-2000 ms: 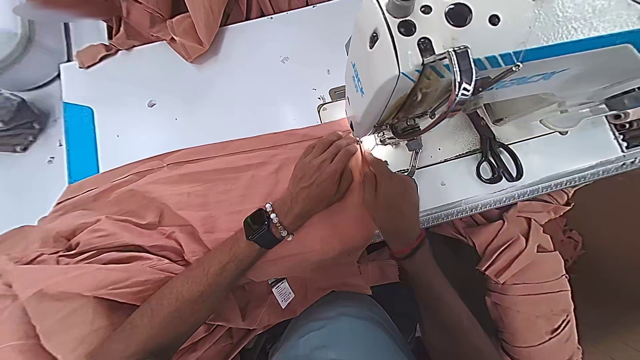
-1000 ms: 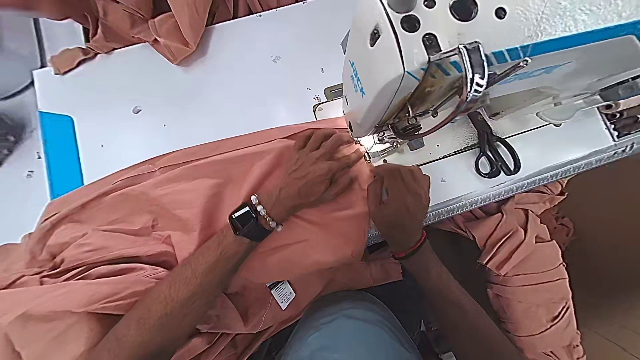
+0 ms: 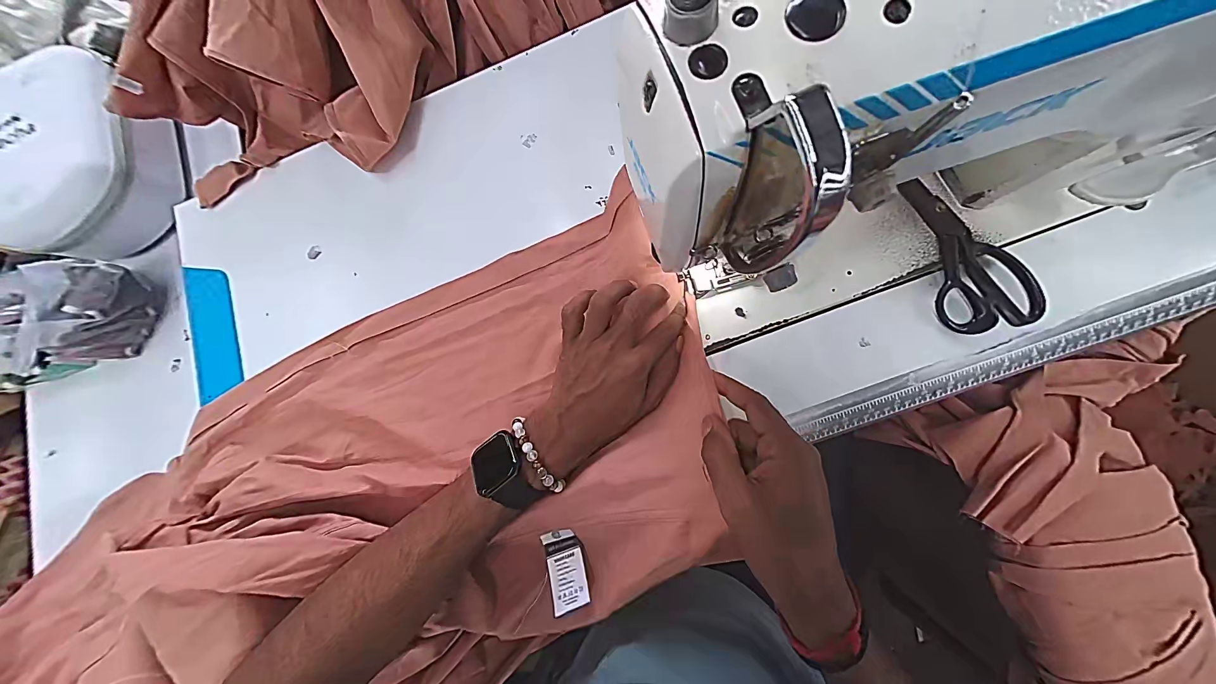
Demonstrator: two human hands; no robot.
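Observation:
Salmon-coloured cloth [image 3: 418, 380] spreads over the table of a white Jack sewing machine [image 3: 665, 142], its edge running under the lit presser foot [image 3: 722, 277]. My left hand [image 3: 622, 361], wearing a watch and a bead bracelet, lies flat on the cloth just beside the foot, its fingers bent. Nearer my lap, my right hand [image 3: 765, 475] pinches the cloth's right edge between thumb and fingers. A white care label [image 3: 567, 575] shows on the cloth below my left wrist. The needle tip is too small to make out.
Black-handled scissors [image 3: 988, 280] lie on the machine bed at the right. A measuring tape [image 3: 1026, 356] runs along the table's front edge. More salmon cloth [image 3: 313, 66] is heaped at the back left and hangs at the right [image 3: 1092, 513]. A plastic-wrapped bundle [image 3: 81, 313] sits far left.
My right hand has moved away from the presser foot, down along the cloth's edge towards my lap. More of the cloth now lies behind the foot. The view has shifted slightly.

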